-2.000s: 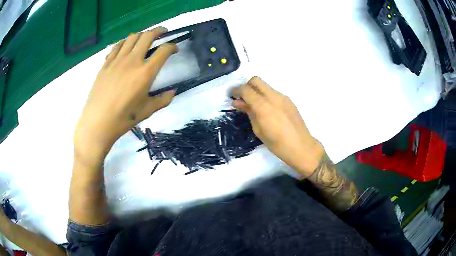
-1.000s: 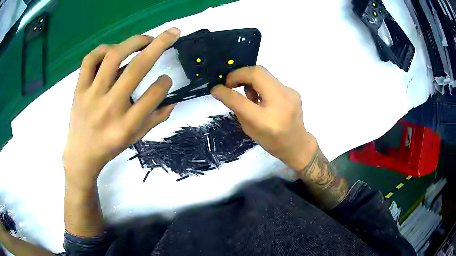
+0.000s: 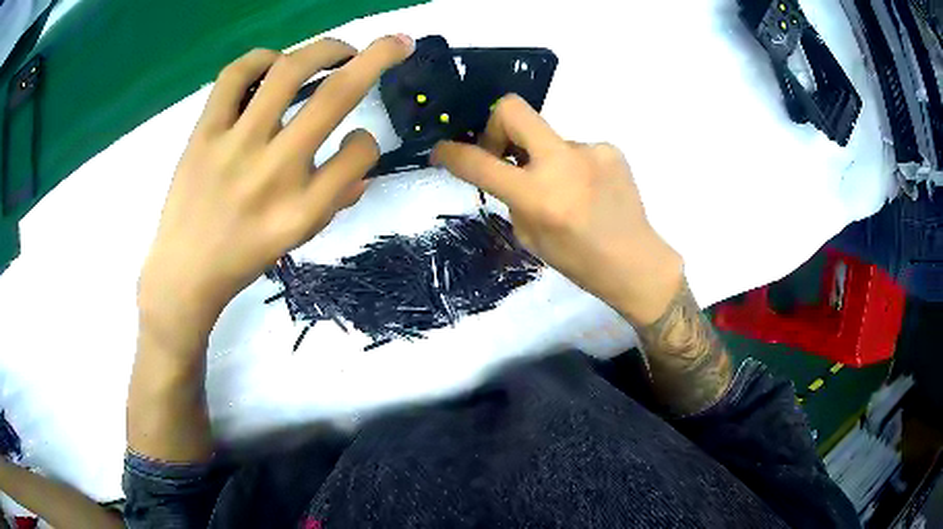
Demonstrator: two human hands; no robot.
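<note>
A black phone frame (image 3: pixel 408 98) with yellow dots lies on the white foam sheet (image 3: pixel 662 134), its solid end toward the right. A second black frame end (image 3: pixel 533 70) shows overlapping it on the right. My left hand (image 3: pixel 253 176) is spread over the window part and grips the frame by its long edges. My right hand (image 3: pixel 569 196) has thumb and index finger at the solid end's lower edge; whether a strip is between the fingertips is hidden. A pile of loose black strips (image 3: pixel 403 284) lies between my hands and my body.
Overlapping black frames (image 3: pixel 801 67) lie at the upper right. One frame (image 3: pixel 23 134) lies on the green belt (image 3: pixel 114 83) at the far left. A red plastic stool or crate (image 3: pixel 869 310) is low at right. Another person's arm (image 3: pixel 57 501) shows at the lower left.
My right hand has moved from above the strip pile to the frame's solid end. A second frame end shows beside the first. The frame on the belt has shifted left.
</note>
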